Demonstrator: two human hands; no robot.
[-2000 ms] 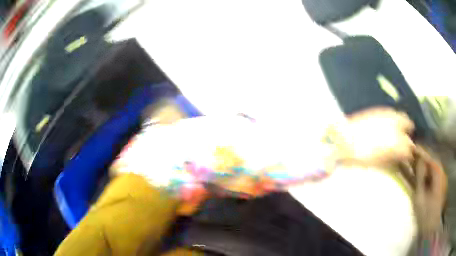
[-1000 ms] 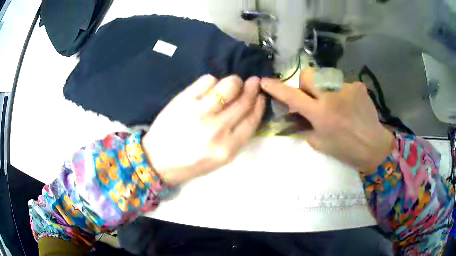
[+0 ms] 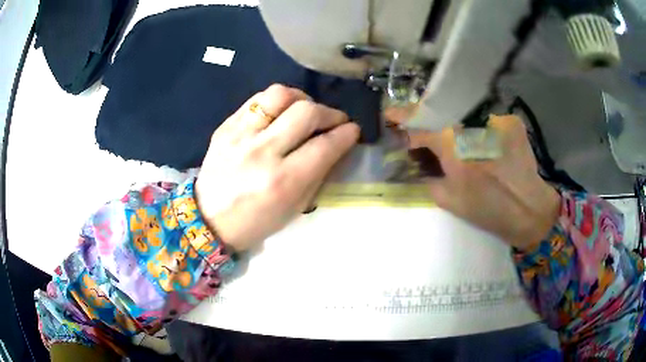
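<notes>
A dark navy fabric panel (image 3: 170, 92) with a small white sticker (image 3: 219, 56) lies flat left of the needle area. My left hand (image 3: 276, 162) rests on its right part, fingers bent, gripping a narrow dark edge (image 3: 365, 113) beside the presser foot (image 3: 405, 85). My right hand (image 3: 489, 177) is right of the foot, its fingertips partly hidden by the machine head. A pale wrap (image 3: 479, 143) sits on one of its fingers. A small dark pointed piece (image 3: 426, 162), perhaps thread snips, shows at its palm; the grip is unclear.
The pale machine head (image 3: 333, 35) overhangs the work. A ribbed knob (image 3: 593, 39) is at upper right. A dark cord (image 3: 535, 134) lies right of my right hand. Dark cut pieces (image 3: 74, 42) lie at upper left. A yellow strip (image 3: 375, 196) crosses below the needle area.
Since one second ago, my left hand has moved slightly left and its fingers have bent more. The panel's dark edge now shows beside the foot. The view has shifted, showing more yellow strip.
</notes>
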